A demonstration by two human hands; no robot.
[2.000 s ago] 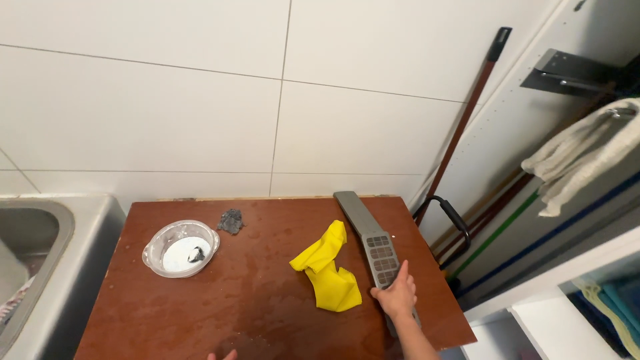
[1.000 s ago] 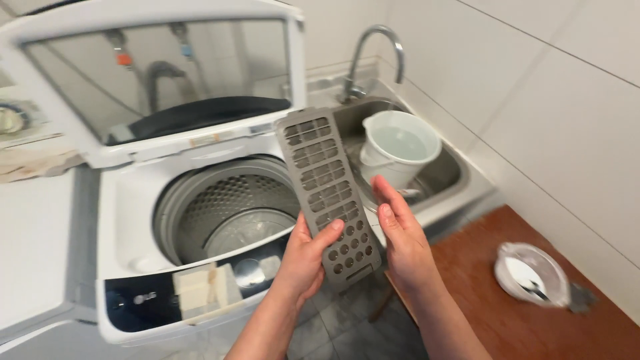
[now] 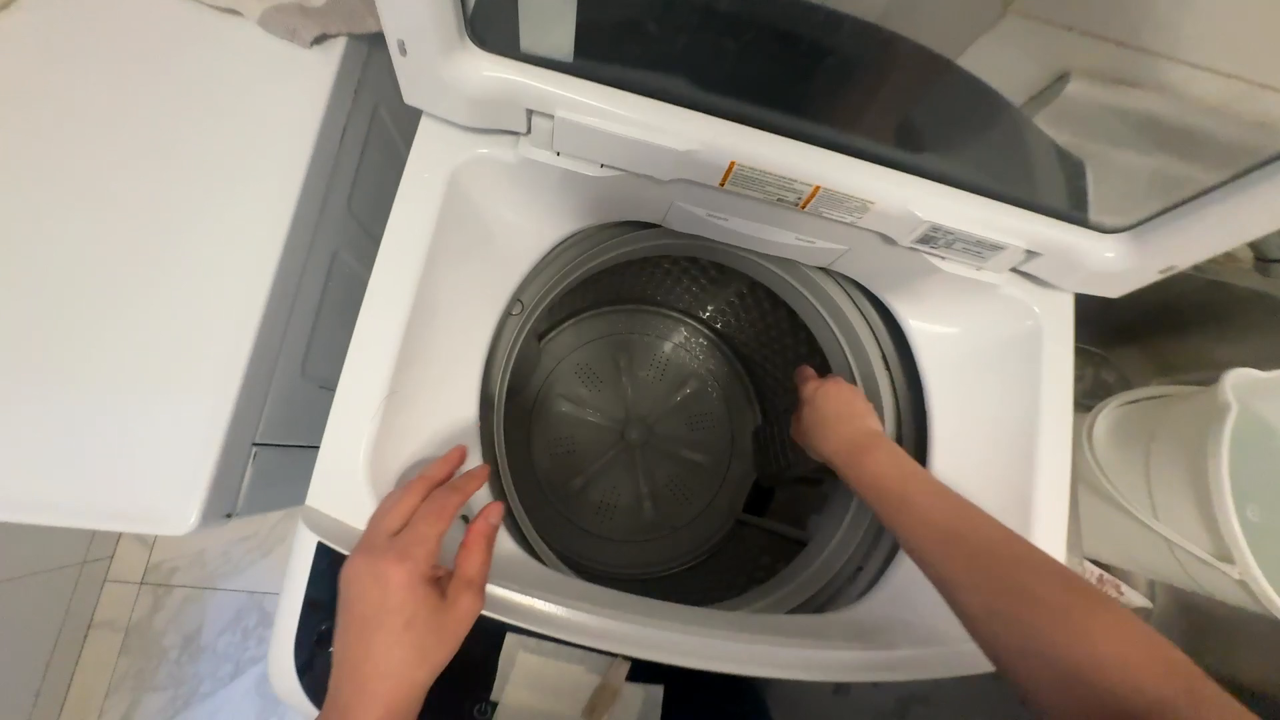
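Observation:
The top-loading washing machine (image 3: 1010, 380) stands with its lid (image 3: 850, 130) raised. My right hand (image 3: 838, 418) reaches into the steel drum (image 3: 640, 440) at its right inner wall, fingers curled. A dark ribbed part (image 3: 778, 450) shows just below those fingers; whether they grip it is unclear. Under it, a dark gap and a pale strip show low in the drum wall. My left hand (image 3: 425, 560) hovers by the drum opening's left front edge, fingers apart, holding nothing. The grey slotted plastic panel cannot be made out clearly.
At the right, a white bucket (image 3: 1155, 480) with a handle stands in the sink. A white-topped cabinet or appliance (image 3: 150, 260) is on the left, with a cloth (image 3: 300, 18) at its back edge. A white piece (image 3: 555, 680) lies on the machine's front control panel.
The view has swung from the brown table to the washing machine. Both hands were at the grey slotted panel above the machine one second ago; now my right hand is inside the drum and my left holds nothing.

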